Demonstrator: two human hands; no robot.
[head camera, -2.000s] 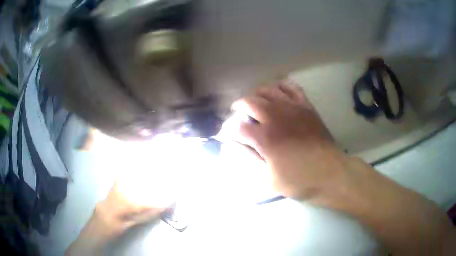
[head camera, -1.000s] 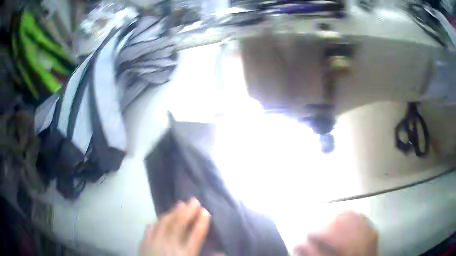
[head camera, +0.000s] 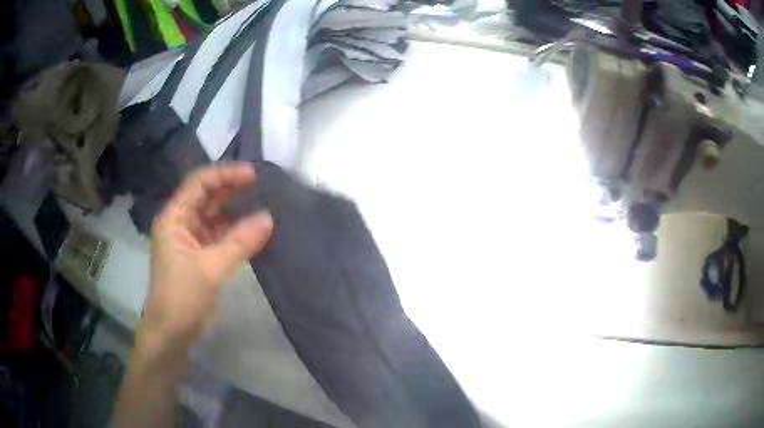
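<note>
A long dark grey fabric panel runs from beside the striped pile down to the bottom edge. My left hand is at its upper left end, thumb and fingers curled around the panel's edge; the exact grip is blurred. My right hand is out of the picture. The cream sewing machine head stands at the right, away from the panel. Lamp glare washes out the needle area and the table beside it. A small grey block shows below the head.
A pile of striped grey, white and black pieces lies behind the panel's upper end. Black-handled scissors hang at the far right. Purple-handled tools lie behind the head. Neon green pieces and a brownish bundle are at the left.
My left hand has moved up and left to the panel's far end, which now lies against the striped pile. My right hand has left the picture. The view has swung left, away from the machine.
</note>
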